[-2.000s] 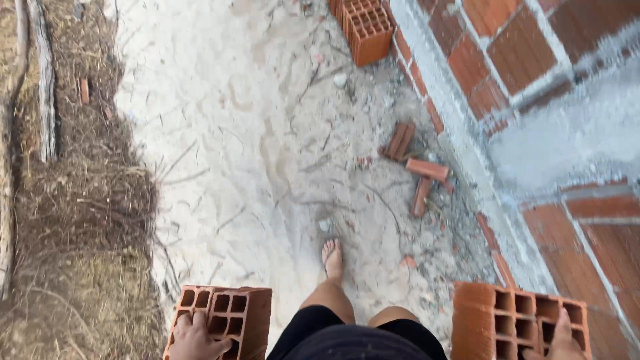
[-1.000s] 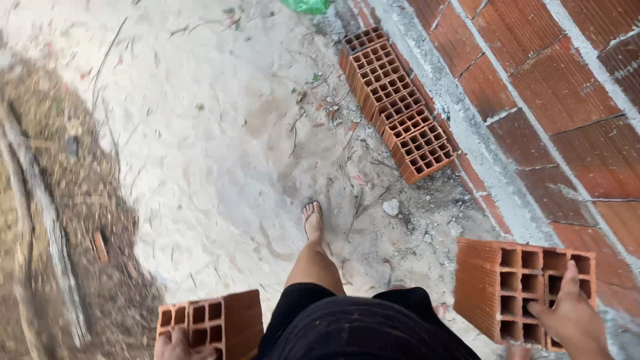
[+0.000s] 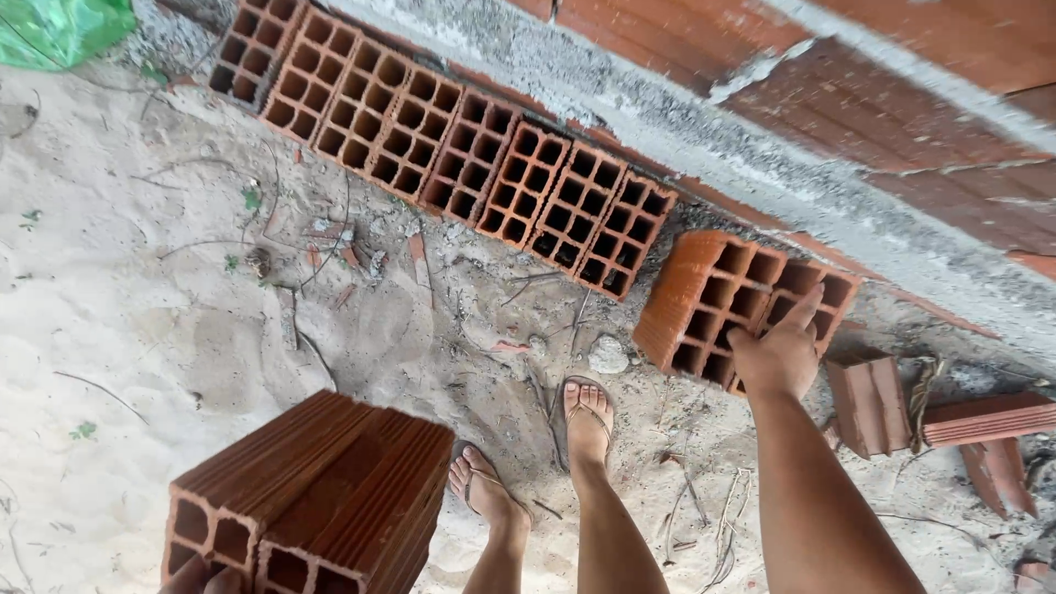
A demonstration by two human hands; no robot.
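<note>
My right hand [image 3: 780, 351] grips a pair of hollow clay bricks [image 3: 747, 309], its fingers in the open cells. That pair is beside the near end of a row of upright hollow clay bricks [image 3: 445, 148] along the wall; whether it touches the ground I cannot tell. At the lower left, my left hand [image 3: 202, 577] shows only its fingertips, in the cells of another pair of hollow clay bricks [image 3: 313, 487], which is tilted and above the sand.
A mortared brick wall [image 3: 891, 107] with a rough concrete footing [image 3: 660, 124] runs along the upper right. Broken brick pieces [image 3: 870, 400] lie at the right. A stone [image 3: 609, 355] and twigs are near my sandalled feet [image 3: 587, 421]. Green plastic [image 3: 66, 29] lies at the top left.
The view has turned and moved along the wall, showing more of the brick row. My right hand has brought its bricks close to the row's end. Both hands still hold their bricks.
</note>
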